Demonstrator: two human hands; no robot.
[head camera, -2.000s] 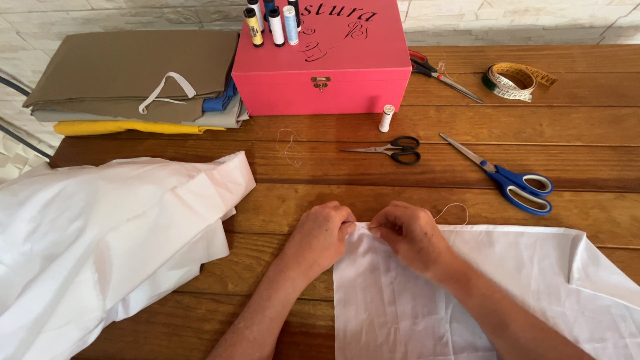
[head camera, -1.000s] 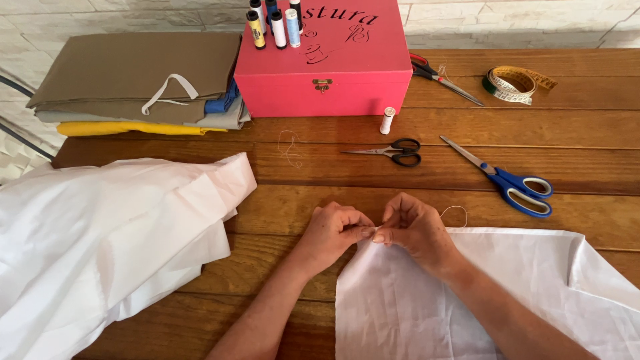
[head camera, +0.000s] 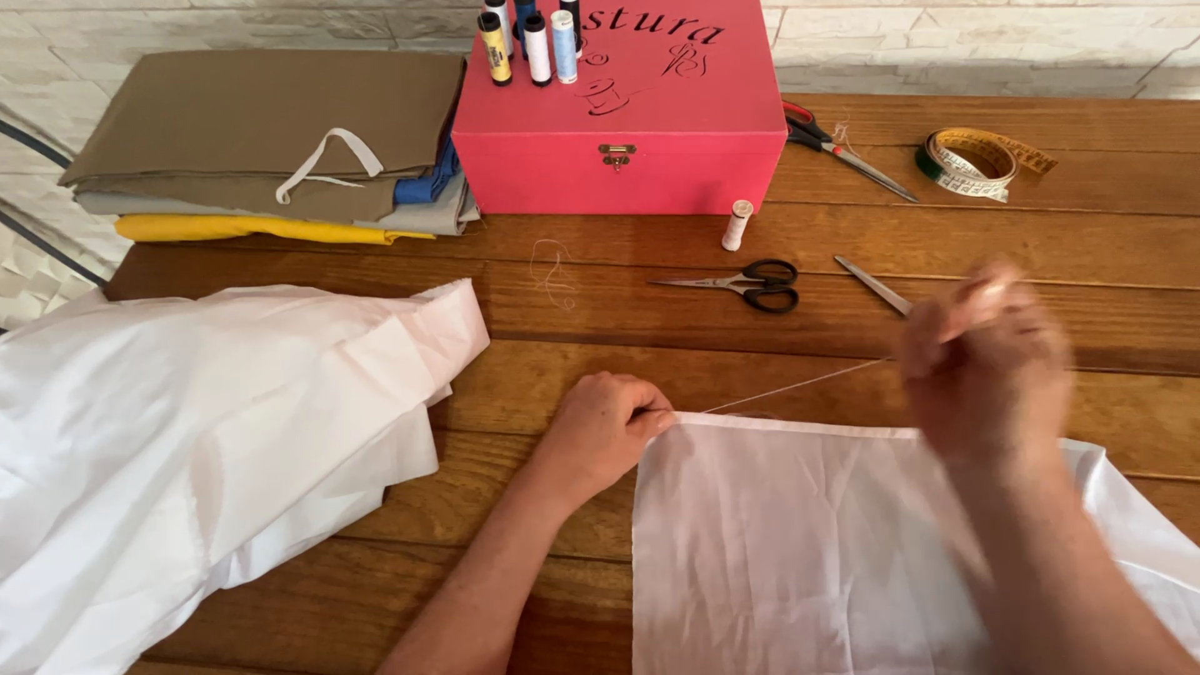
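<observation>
My left hand (head camera: 614, 427) pinches the top left corner of a white cloth (head camera: 769, 525) that has a folded upper edge. From that corner a taut white thread (head camera: 797, 384) runs up and right to my right hand (head camera: 989, 366), which is raised over the cloth and blurred by motion. Its fingers are closed at the thread's end; whether a needle is between them cannot be seen. Part of a pair of blue-handled scissors (head camera: 872, 284) shows beside my right hand, which hides the handles. Small black-handled scissors (head camera: 764, 285) and a white thread spool (head camera: 737, 225) stand or lie beyond the cloth.
Bunched white fabric (head camera: 234, 450) covers the wooden table's left side. Behind it are folded fabrics (head camera: 272, 122). A pink box (head camera: 619, 173) carries several thread spools (head camera: 538, 52). Red-and-black-handled scissors (head camera: 867, 169), a rolled tape measure (head camera: 970, 167) and a loose thread (head camera: 553, 272) lie farther back.
My right hand has moved away from my left hand, up and to the right, and the thread is now stretched between them. My left hand stays at the cloth's corner.
</observation>
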